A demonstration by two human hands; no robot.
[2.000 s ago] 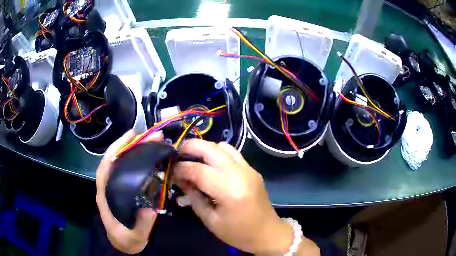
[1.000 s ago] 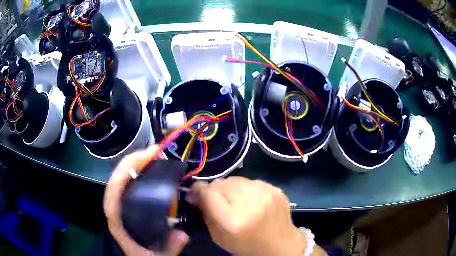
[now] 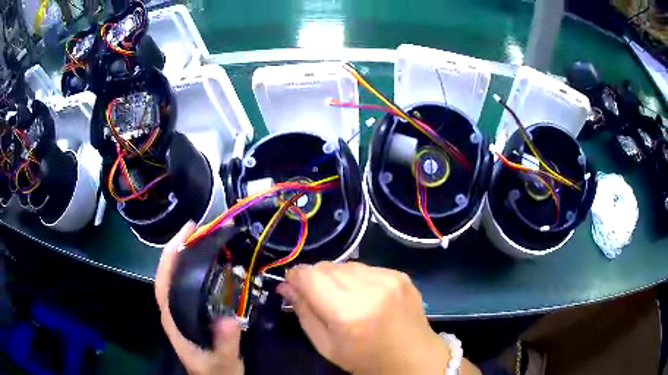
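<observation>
My left hand [image 3: 179, 315] holds a black camera head [image 3: 192, 282] at the lower left, its open side with the circuit board [image 3: 225, 289] turned to the right. Red, yellow and orange leads [image 3: 256, 253] run from the open white base housing [image 3: 293, 157] behind it to the head; one bundle's end lies by my left fingers. My right hand [image 3: 351, 304] is just right of the head, its fingers pinched on a slim light tool, perhaps tweezers [image 3: 274, 277], whose tip points at the board's edge. Much of the tool is hidden by my fingers.
Two more open housings [image 3: 430, 172] with loose leads stand to the right. A white heap of rings or thread [image 3: 614, 214] and black camera heads [image 3: 633, 139] lie at the far right. Joined camera units [image 3: 135, 121] stand at the left. A brown carton [image 3: 600, 340] is at the lower right.
The head has turned so its board shows more than a second ago. My right hand has shifted from among the leads to the right of the head. The slim tool's tip now shows more clearly.
</observation>
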